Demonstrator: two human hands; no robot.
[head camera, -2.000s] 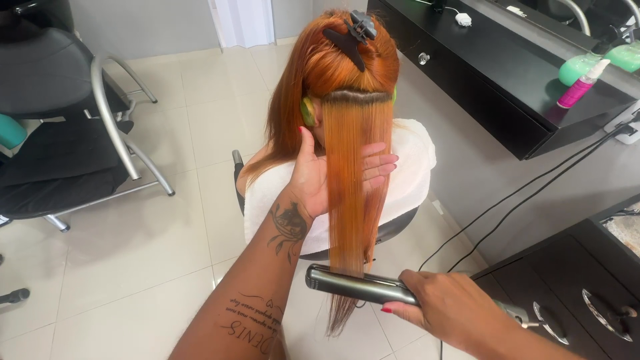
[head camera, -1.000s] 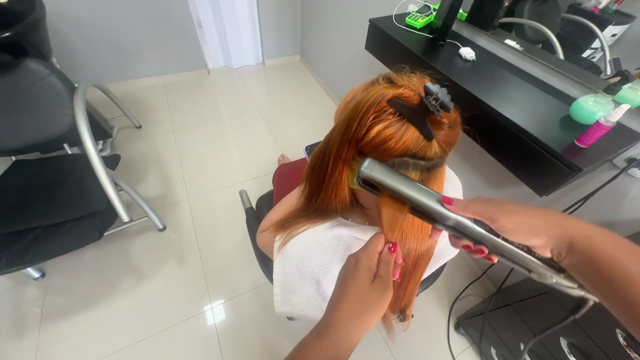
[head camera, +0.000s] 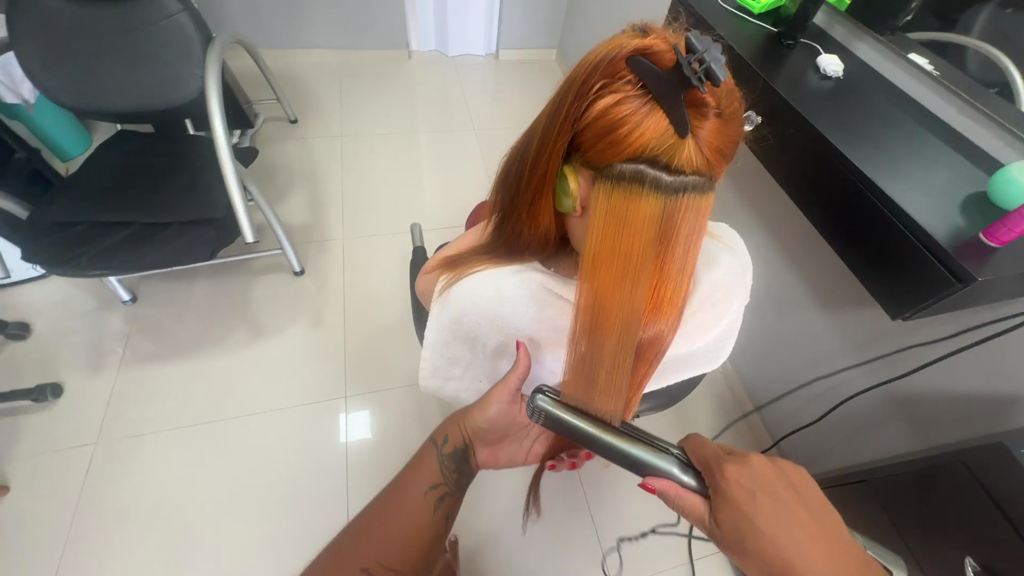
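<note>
A person with long copper-orange hair sits with their back to me, a white towel (head camera: 496, 328) over the shoulders. My right hand (head camera: 752, 496) grips a grey flat iron (head camera: 616, 444), whose plates lie across the lower part of a straight hair section (head camera: 628, 296). Beneath the hair ends is my left hand (head camera: 508, 424), palm up, thumb raised, fingers partly hidden behind the hair and iron; the dark tips hang past it. Upper hair is held up by a black claw clip (head camera: 704, 62) and a flat black clip (head camera: 664, 92). A yellow-green cover (head camera: 567, 190) sits on the ear.
At the left stands a black chair (head camera: 128, 200) with metal arms. A black wall shelf (head camera: 864, 144) on the right bears a white charger (head camera: 830, 65) and a pink bottle (head camera: 1004, 227). Black cables (head camera: 848, 392) hang below it, near a dark cabinet (head camera: 936, 504).
The flat iron has moved from near the head, one second ago, down to the lower hair. My left hand no longer pinches the strand and now lies opened under the ends.
</note>
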